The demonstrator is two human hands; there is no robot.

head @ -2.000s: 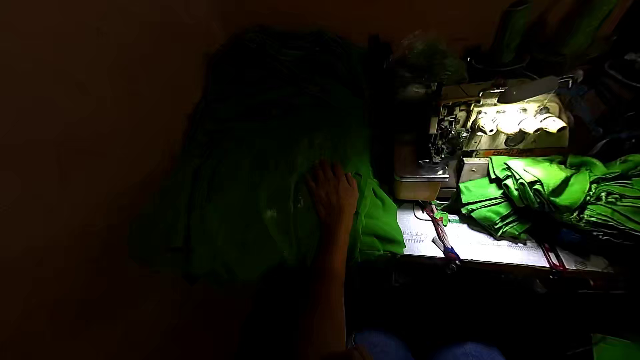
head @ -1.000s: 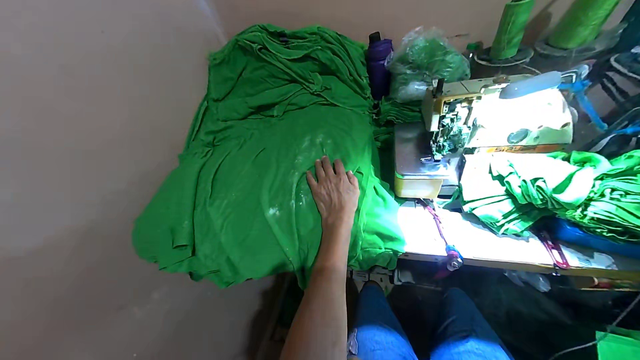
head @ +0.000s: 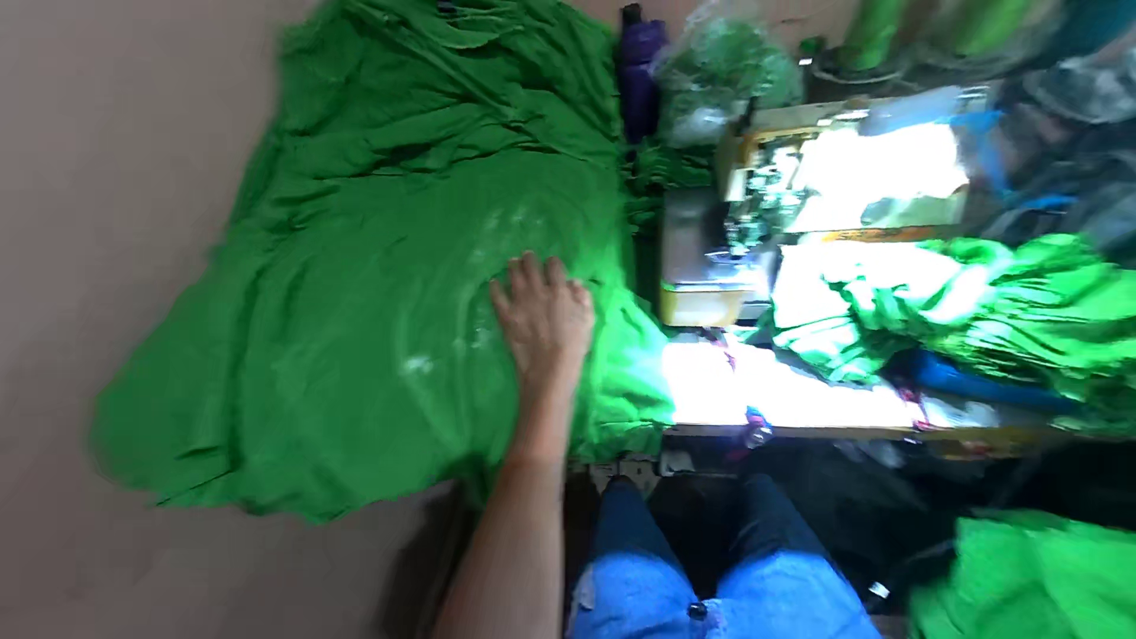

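My left hand (head: pixel 543 324) lies palm down on a large heap of green fabric (head: pixel 355 293), its fingers somewhat spread and holding nothing. The fabric is wrinkled at the far end and smoother around the hand, with pale marks on its surface. To the right of the heap stands a sewing machine (head: pixel 763 195) under a bright light. A bunched piece of bright green fabric (head: pixel 994 302) lies beside the machine, on the right. My right hand is out of view.
A purple wrapped object (head: pixel 641 80) and a clear plastic bag of green material (head: pixel 728 75) are behind the machine. Green thread cones (head: pixel 874 35) stand at the back. The white table top (head: pixel 781 399) ends in front of my knees. More green fabric (head: pixel 1029 577) is at lower right.
The picture was very dark two seconds ago and is bright now. My left hand rests on the green heap in every frame.
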